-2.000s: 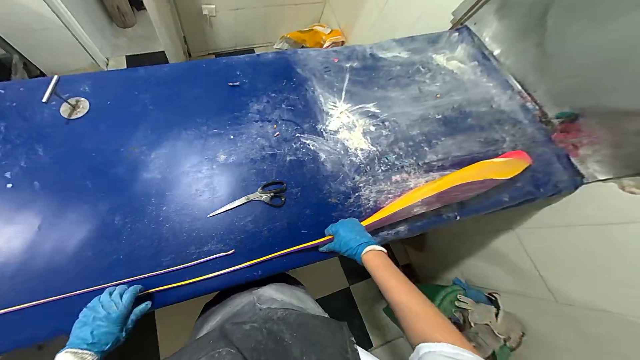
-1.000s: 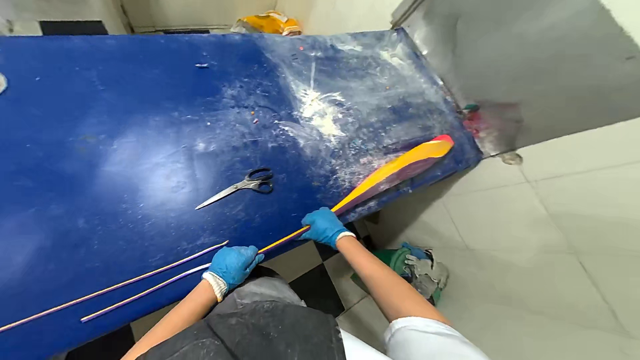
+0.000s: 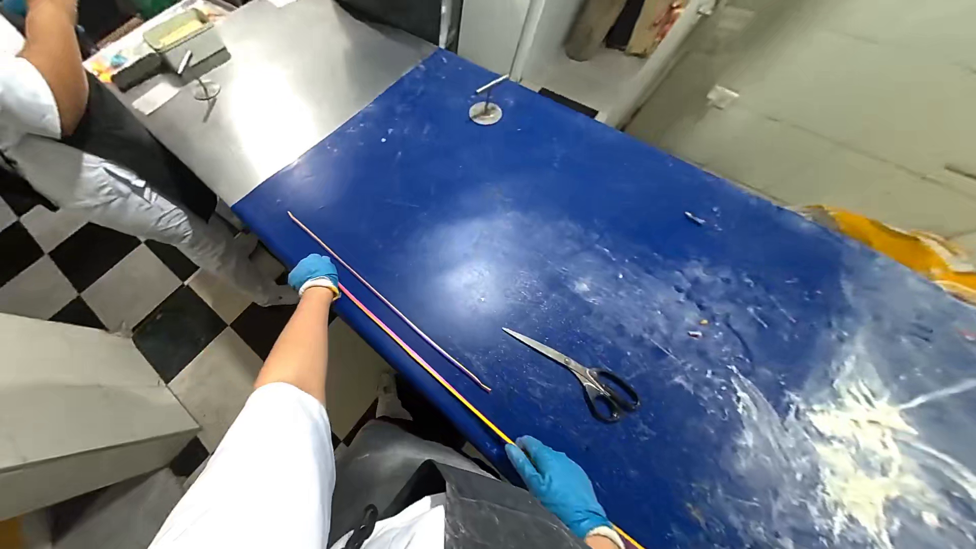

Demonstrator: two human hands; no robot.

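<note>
My left hand (image 3: 314, 274), in a blue glove, is closed on the far end of a thin yellow and pink striped rope (image 3: 412, 352) near the table's front edge. My right hand (image 3: 553, 482), also gloved in blue, lies over the same rope closer to me; its fingers look extended, and its grip is partly hidden. The rope shows again beyond my right wrist. A separate thin pinkish strand (image 3: 389, 303) lies on the blue table surface, roughly parallel to the rope. Scissors with black handles (image 3: 579, 374) rest on the table, to the right of that strand.
A round metal disc with a handle (image 3: 486, 112) stands near the far edge of the blue table (image 3: 579, 198). White powder (image 3: 869, 435) is spread at right. A metal table (image 3: 305, 69) adjoins at upper left, with a person (image 3: 114, 137) beside it and a tray of containers (image 3: 179, 38).
My left hand has moved away along the table's edge, far from my right hand, with the rope drawn out between them. The view has swung strongly left.
</note>
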